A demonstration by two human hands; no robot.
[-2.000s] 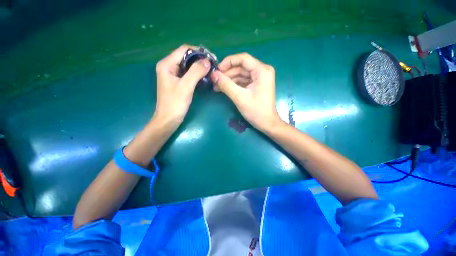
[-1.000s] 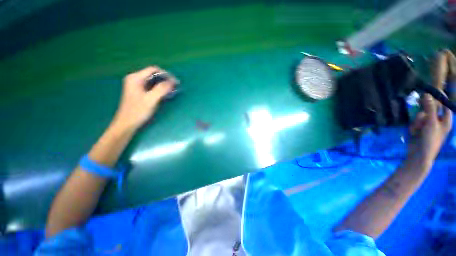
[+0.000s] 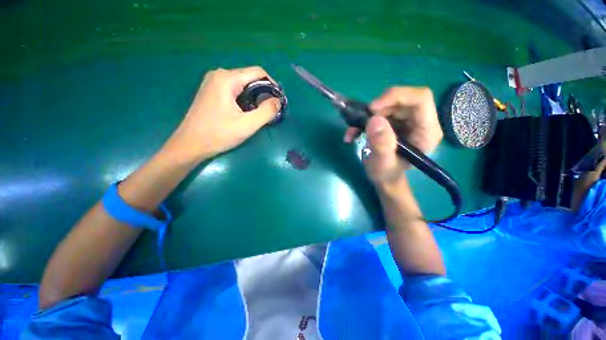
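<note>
My left hand (image 3: 229,109) holds a round black unit (image 3: 260,95) with a silvery rim between thumb and fingers, above the green bench. The thumb covers part of the unit's lower right side. My right hand (image 3: 399,129) holds a soldering iron (image 3: 355,111) by its black handle. Its long silvery tip points up and left, to the right of the unit and apart from it. The iron's black cable curves down behind the hand. No wire on the unit can be made out.
A round dish with grey speckled filling (image 3: 472,114) stands right of my right hand. A black box (image 3: 525,159) with a coiled part is beyond it. A grey-white bar (image 3: 561,70) lies at the upper right. Another person's arm (image 3: 588,180) shows at the right edge.
My right hand left the unit, reached to the far right, and is now back near the unit holding the soldering iron. My left hand still holds the unit. The camera view has shifted.
</note>
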